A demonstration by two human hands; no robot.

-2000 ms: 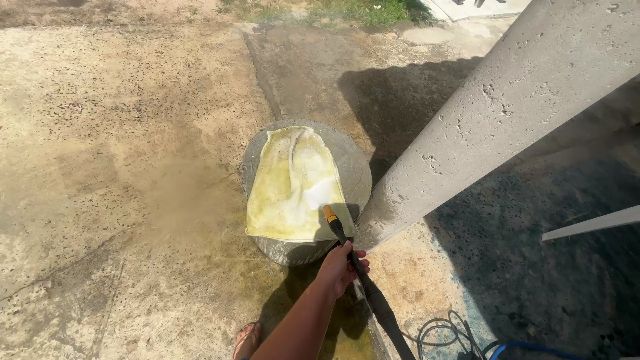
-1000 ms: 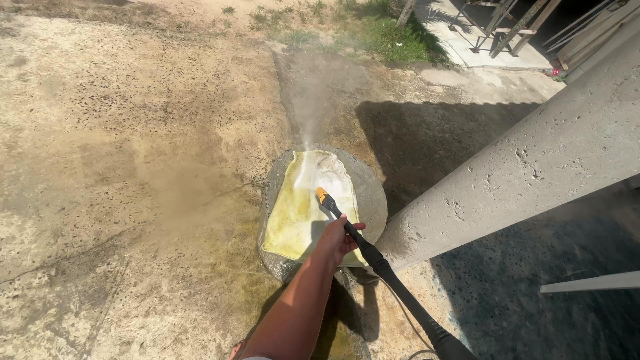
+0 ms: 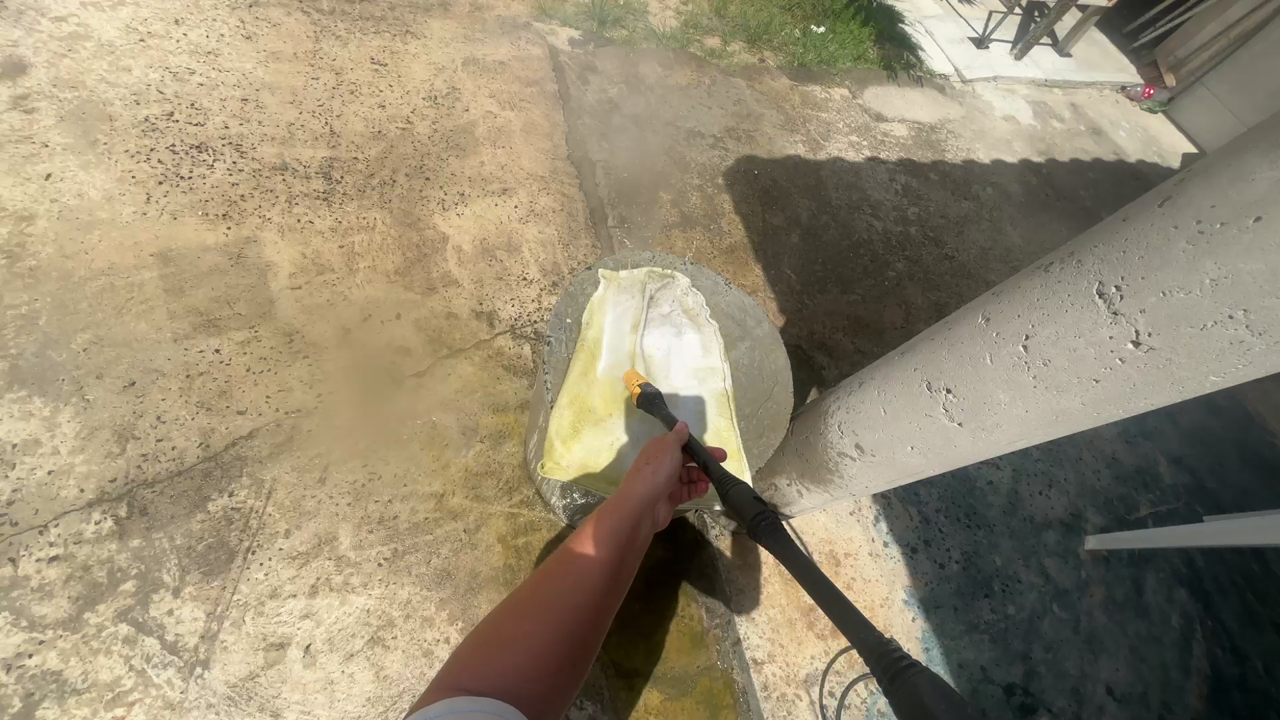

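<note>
My left hand (image 3: 668,476) is closed around the black lance of a pressure washer (image 3: 742,500), a little behind its orange nozzle (image 3: 634,382). The nozzle is over a wet fabric piece (image 3: 590,425), yellow-green at its left and lower parts and white at the upper right. That fabric lies spread on a round concrete block (image 3: 765,375). The lance runs down to the lower right, where its rear end leaves the frame. My right hand is not in view.
A thick concrete column (image 3: 1000,350) slants up right beside the block. A thin hose (image 3: 832,680) loops at the bottom. Grass (image 3: 790,35) grows at the top, a white bar (image 3: 1180,532) juts in from the right, and cracked concrete ground (image 3: 300,400) lies left.
A larger part of the fabric shows white than two seconds ago. The spray plume, plain beyond the block one second ago, looks fainter. My left hand has stayed on the lance.
</note>
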